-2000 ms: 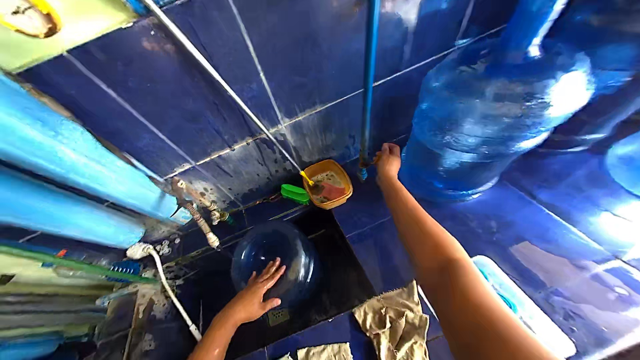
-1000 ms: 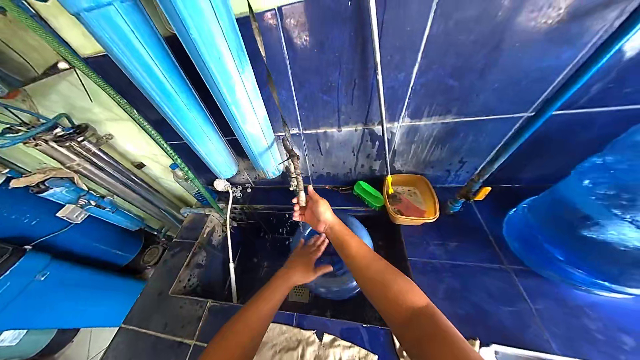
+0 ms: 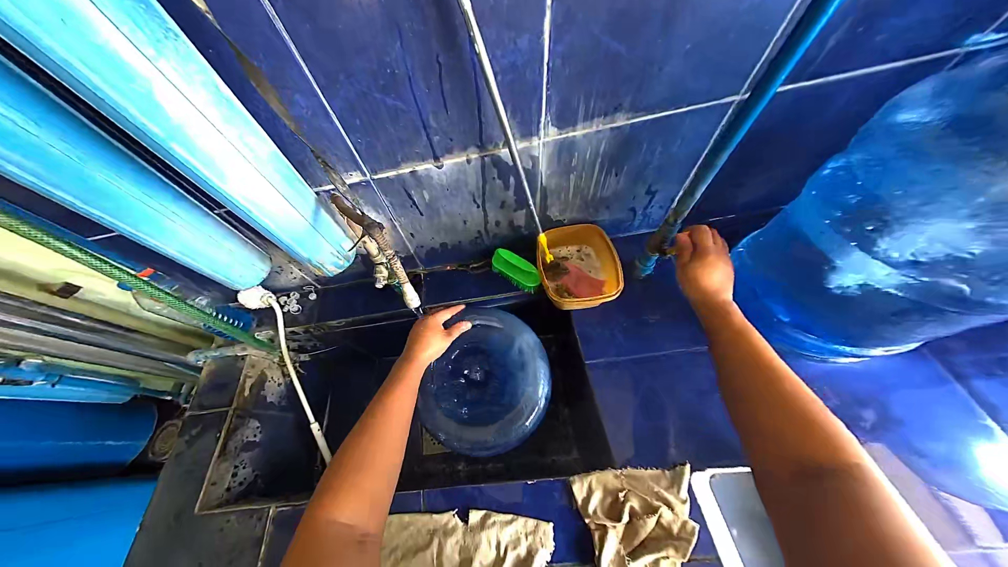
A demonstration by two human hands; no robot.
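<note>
A blue translucent water jug (image 3: 484,386) rests bottom-up in the dark sunken basin. My left hand (image 3: 435,335) is at its upper left side, fingers apart, just below the white tap (image 3: 408,293). Around the valve handle at the foot of the blue pipe (image 3: 728,134), my right hand (image 3: 702,260) has its fingers curled. Between the hands, a yellow tub (image 3: 581,266) holds foamy water, a pink cloth and the yellow end of a long-handled brush (image 3: 504,118). A green scrub brush (image 3: 516,270) lies against the tub.
A large blue jug (image 3: 882,213) stands right of my right hand. Beige rags (image 3: 634,512) lie on the near ledge beside a white-rimmed tray (image 3: 720,504). Light blue filter cylinders (image 3: 213,134), a green hose (image 3: 134,276) and a white hose (image 3: 295,378) are at the left.
My right hand has moved from the tap, where it was one second ago, right to the blue pipe's valve. My left hand has shifted to the jug's upper left side.
</note>
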